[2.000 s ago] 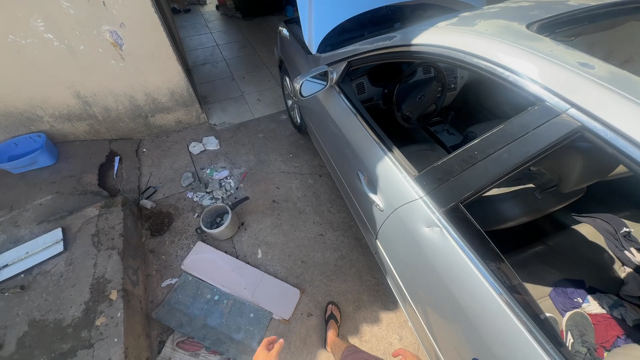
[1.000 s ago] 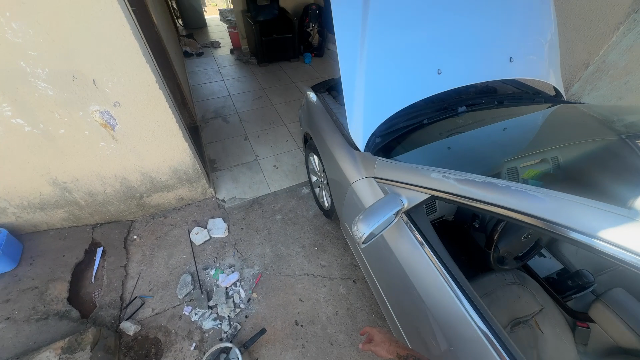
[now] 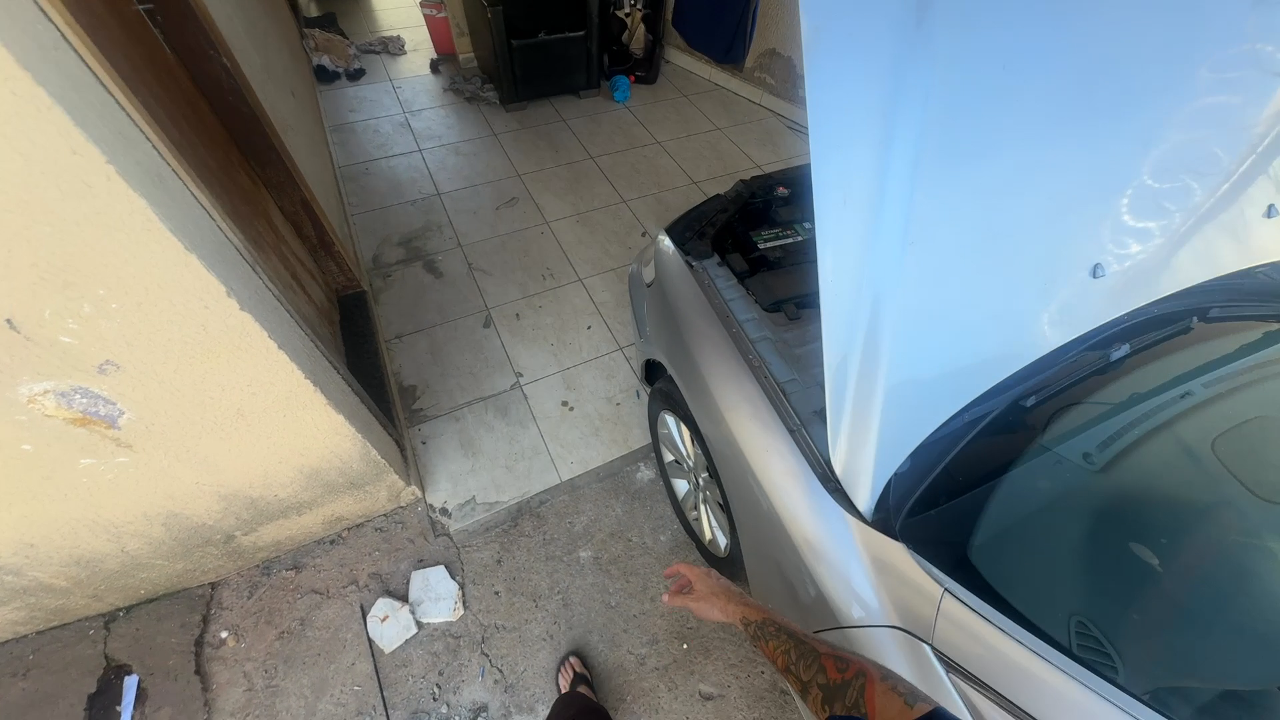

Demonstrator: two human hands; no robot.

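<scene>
My right hand hangs in the air near the front wheel of a silver car, its fingers loosely bent and apart, with nothing in it. The tattooed forearm reaches in from the lower right, over the car's side panel. The raised hood stands above the engine bay, where a car battery shows. The windshield is at the right. My left hand is out of view. One foot in a flip-flop is at the bottom.
Two broken white tile pieces lie on the rough concrete at the left. A beige wall with a doorway borders the tiled floor. Farther back are a black armchair, a red bucket and cloths.
The view has moved forward along the car, toward its front wheel and engine bay. My right hand, low at the frame's edge before, now shows with its forearm beside the car.
</scene>
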